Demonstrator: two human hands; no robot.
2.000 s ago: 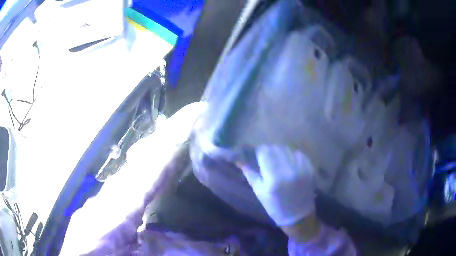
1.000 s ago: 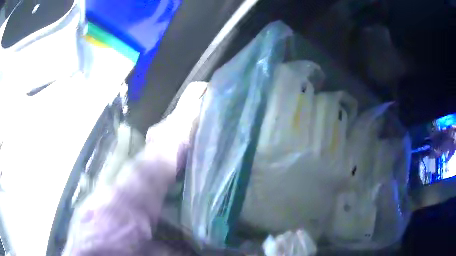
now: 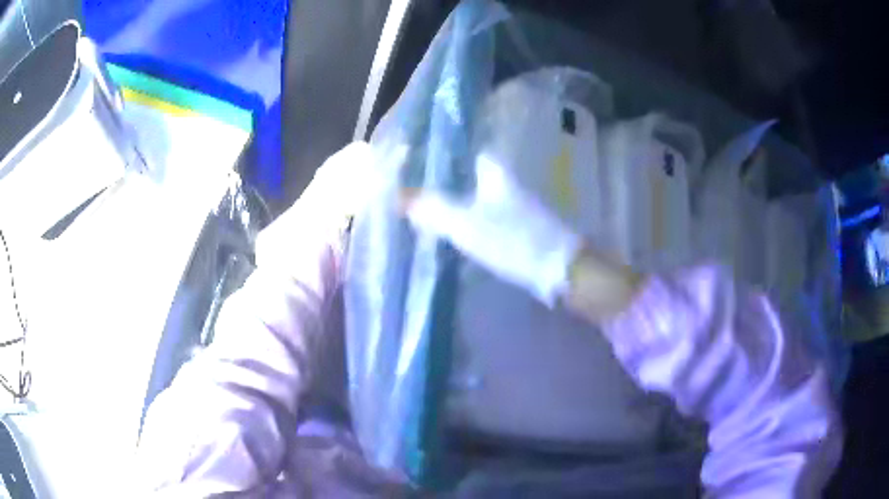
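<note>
A large blue-green crate (image 3: 437, 380) with a clear liner bag (image 3: 375, 341) over its rim stands in front of me. Inside are several bagged white units (image 3: 536, 146), upright, with dark ports and yellow labels. My left hand (image 3: 353, 178), in an overexposed white glove, is at the crate's left side; its fingers are washed out and any grip is unclear. My right hand (image 3: 502, 224), in a white glove with bare fingertips, reaches across the crate, thumb apart from the fingers, fingertips at the liner over the left rim.
The bright white bench (image 3: 78, 322) with a green and yellow edge (image 3: 180, 99) is on the left. A black-topped unit (image 3: 34, 93) and thin cables (image 3: 18, 361) are on it. Clear film (image 3: 229, 253) hangs at the bench side. A blue surface (image 3: 195, 39) lies beyond.
My right hand has come up from the crate's near edge and now reaches across to the left rim. The bench and crate have shifted in view. My left hand stays beside the crate's left side.
</note>
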